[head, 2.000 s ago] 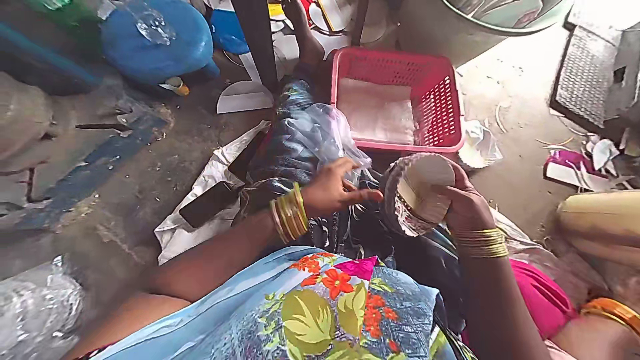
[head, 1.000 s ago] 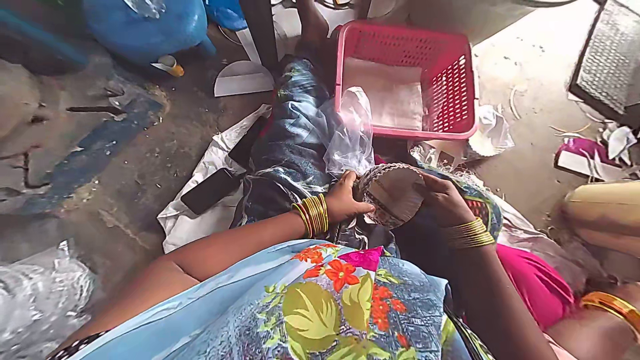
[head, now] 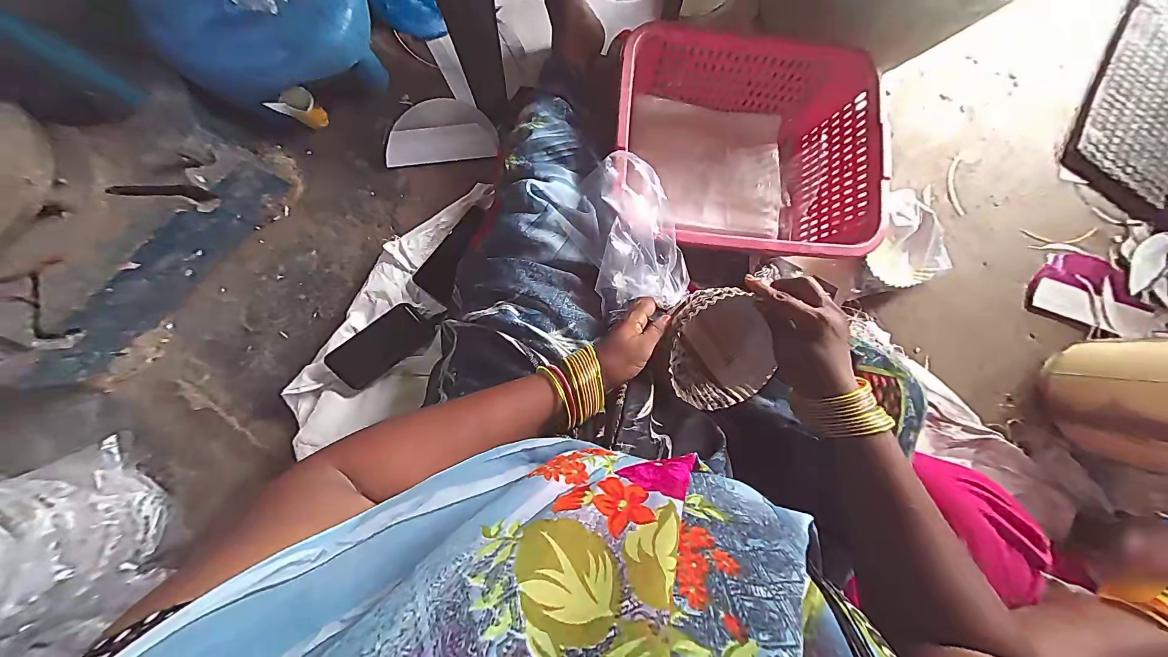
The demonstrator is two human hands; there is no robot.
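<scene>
Over my lap, a round stack of paper discs with a scalloped, ruffled edge [head: 725, 351] is tilted between my hands. My right hand [head: 808, 324] grips its upper right edge, fingers bent over the rim. At the stack's left side, my left hand [head: 631, 342] pinches the mouth of a clear plastic bag [head: 641, 237], which rests on my leg and stands puffed up. Whether the left fingertips also touch the stack cannot be told. Just beyond the hands sits a red plastic basket [head: 753, 245] with flat clear plastic bags [head: 707, 169] in it.
A black phone [head: 381, 347] lies on white cloth at my left. Farther off are a blue plastic container [head: 255, 46], a white paper semicircle [head: 442, 133] and paper scraps [head: 1095, 283] on the floor. Part of another person, with an orange bangle [head: 1134, 598], shows at lower right.
My left hand, apart from the stack with fingers spread two seconds ago, has closed on the bag's mouth beside it. The bag stands more upright and puffed than before.
</scene>
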